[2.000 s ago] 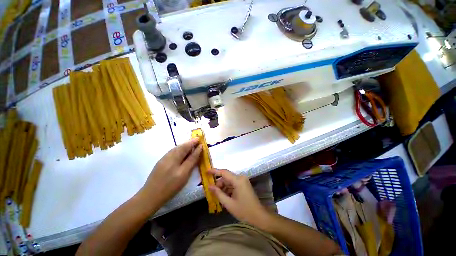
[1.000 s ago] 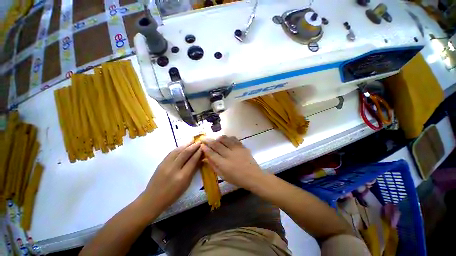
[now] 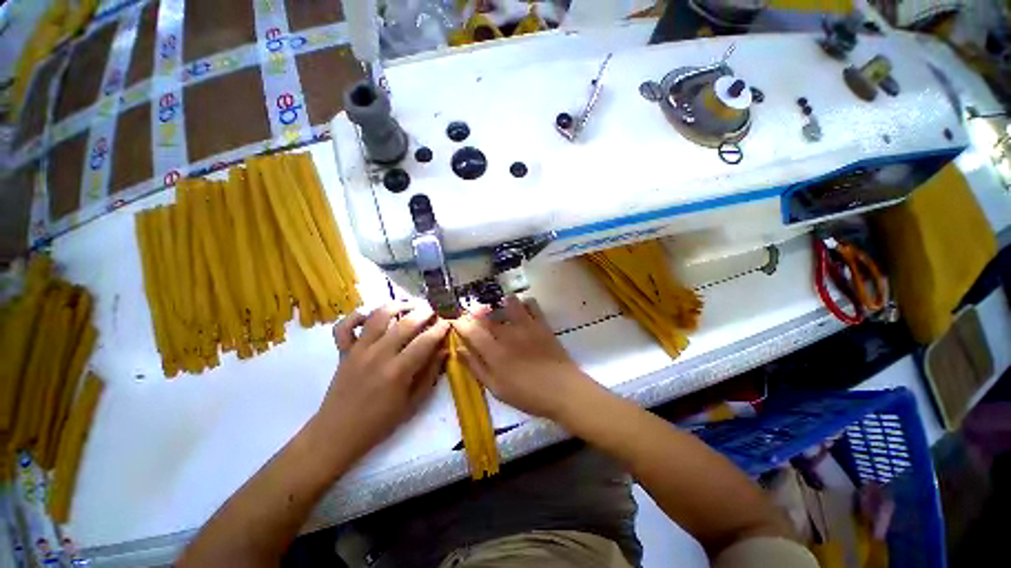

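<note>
A mustard-yellow fabric strip [image 3: 473, 416] runs from the presser foot area of the white sewing machine [image 3: 621, 166] toward the table's front edge. My left hand [image 3: 388, 361] lies on its left side, fingertips pressed on its upper end. My right hand [image 3: 518, 353] lies on its right side, fingertips close to my left ones. The strip's top end and the needle point are hidden by my fingers and the machine parts. The lower end lies free near the table edge.
Yellow strips lie in a row [image 3: 246, 261] at left, with a darker bundle [image 3: 42, 361] at far left. A loose bunch [image 3: 646, 294] lies under the machine arm. Scissors [image 3: 851, 280] and folded yellow fabric [image 3: 940, 255] are at right. A blue basket [image 3: 926, 488] stands below right.
Both hands and the strip have moved up to the presser foot. My right hand has gone from the strip's lower part to its upper end. The whole view has shifted slightly.
</note>
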